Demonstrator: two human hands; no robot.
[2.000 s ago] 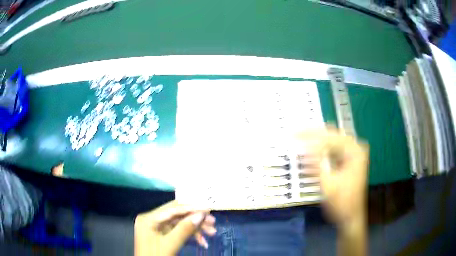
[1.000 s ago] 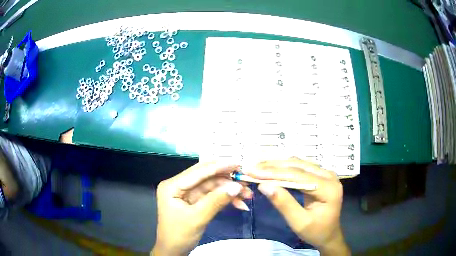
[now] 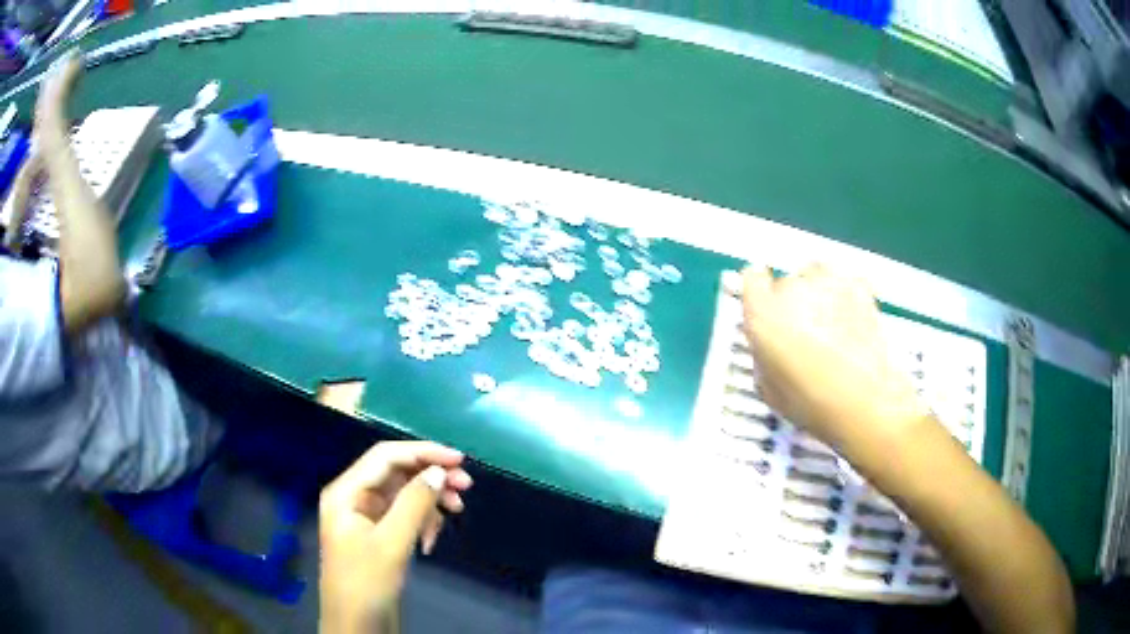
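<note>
The white board (image 3: 719, 520) lies at the bench edge on the right, with rows of small dark-ended components with thin leads (image 3: 812, 508). My right hand (image 3: 824, 347) is over the board's far left part, fingers pointing down and partly hidden; whether it holds anything cannot be told. My left hand (image 3: 387, 526) is in front of the bench edge, fingers curled and thumb near the index finger; anything between the fingertips is too small to tell. Many loose whitish rings (image 3: 582, 347) are spread left of the board. A single ring (image 3: 483, 383) lies nearer the edge.
A strip fixture (image 3: 1020, 409) lies right of the board, stacked boards (image 3: 1119, 471) at far right. A blue bin (image 3: 223, 211) holding a pale bottle stands left. Another person's arm (image 3: 81, 211) is at far left. A grey bar (image 3: 548, 27) lies on the green belt beyond the pale rail.
The view has swung left. My hands have parted: the right has moved out over the board's far part, the left stays before the edge. The blue-tipped stick is no longer visible.
</note>
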